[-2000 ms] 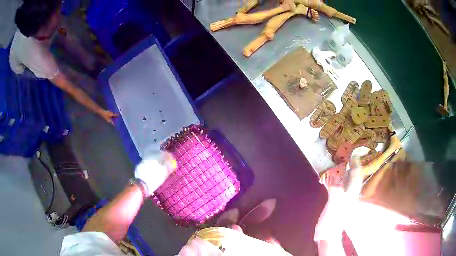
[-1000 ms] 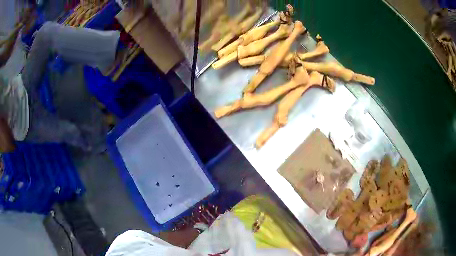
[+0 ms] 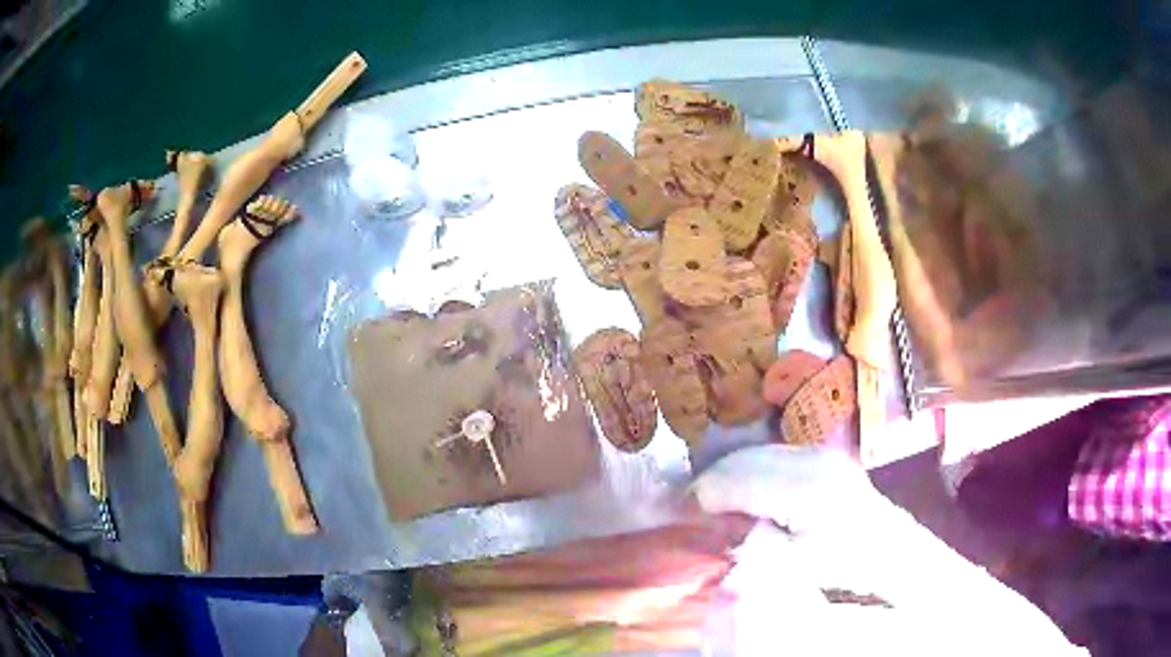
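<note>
Tan rounded flat plates with small holes (image 3: pixel 693 257) lie heaped on the metal bench. To their left is a stained brown board (image 3: pixel 385 436), with a tiny pale round cap (image 3: pixel 478 425) and thin sticks on it. My right hand (image 3: pixel 758 485) shows as a glaring white shape below the heap, merging with a white sleeve; its fingers and any hold cannot be made out. A small white patch beside a dark wrist band at the bottom left edge appears to be my left hand (image 3: pixel 366 634), blurred and cut off.
Long tan leg-shaped parts (image 3: pixel 206 372) are piled on the bench at left; another long part (image 3: pixel 873 270) lies right of the plates. White bottles (image 3: pixel 383 180) and crumpled white tissue (image 3: pixel 430 272) are behind the board. A green surface (image 3: pixel 539 26) runs along the back.
The view has turned from the floor crates and stool to the bench, which now lies across the picture. My left hand, seen over the pink stool cover earlier, is now at the bottom edge.
</note>
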